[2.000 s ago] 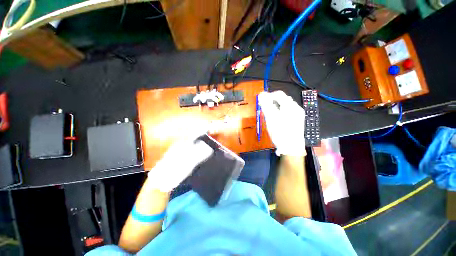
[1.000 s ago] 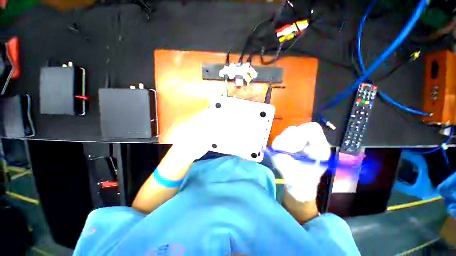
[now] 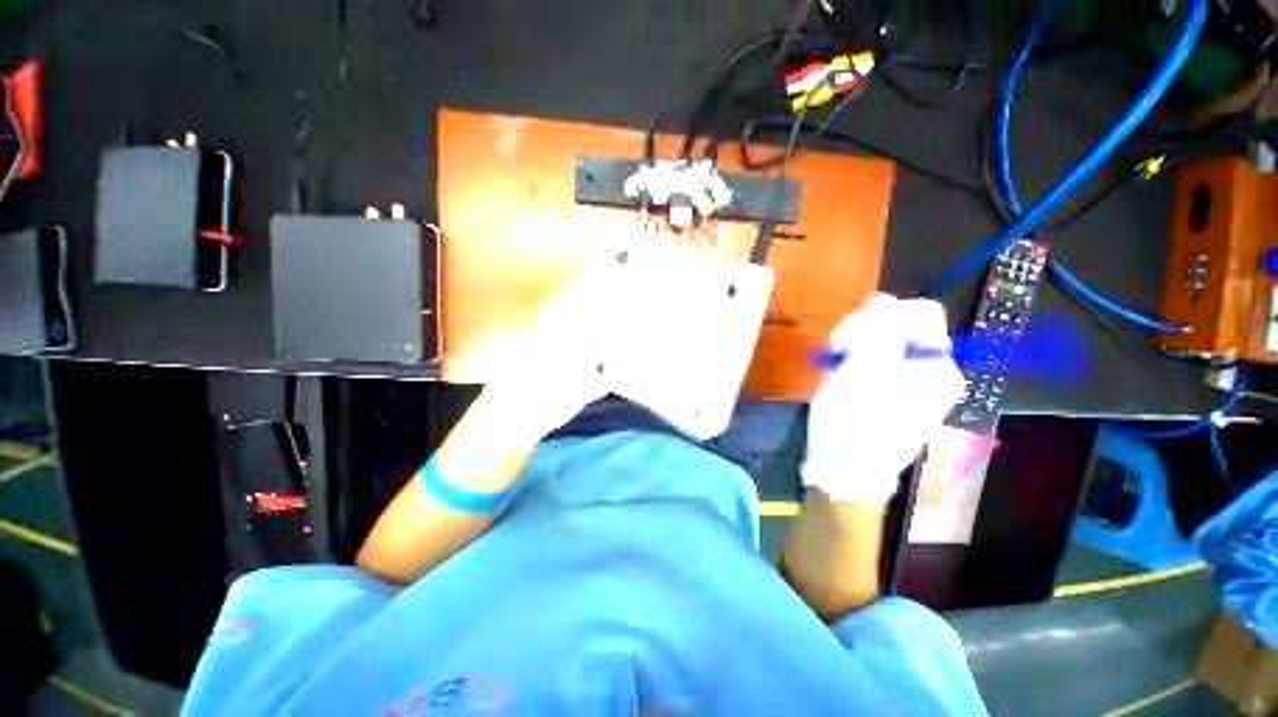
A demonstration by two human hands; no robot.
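My left hand (image 3: 540, 343), in a white glove with a blue wrist band, holds a set-top box (image 3: 687, 329) with its pale underside up, tilted over the lower edge of the orange board (image 3: 834, 210). Dark feet show at its corners; glare blurs the hand's edge. My right hand (image 3: 886, 392), gloved in white, holds a blue marker pen (image 3: 928, 353), blurred by motion, between the board and the remote control (image 3: 998, 336). The connector block (image 3: 680, 186) sits at the board's top, behind the box.
Black set-top boxes (image 3: 353, 287) stand at the left. Red, yellow and white plugs (image 3: 827, 80) lie behind the board. A thick blue cable (image 3: 1107, 147) loops at the right, near an orange control box (image 3: 1226, 259). A display screen (image 3: 1030, 518) is below the bench edge.
The box has been turned underside up over the board's edge. My right hand has picked up the pen from the board and lately moved right and up, away from the box.
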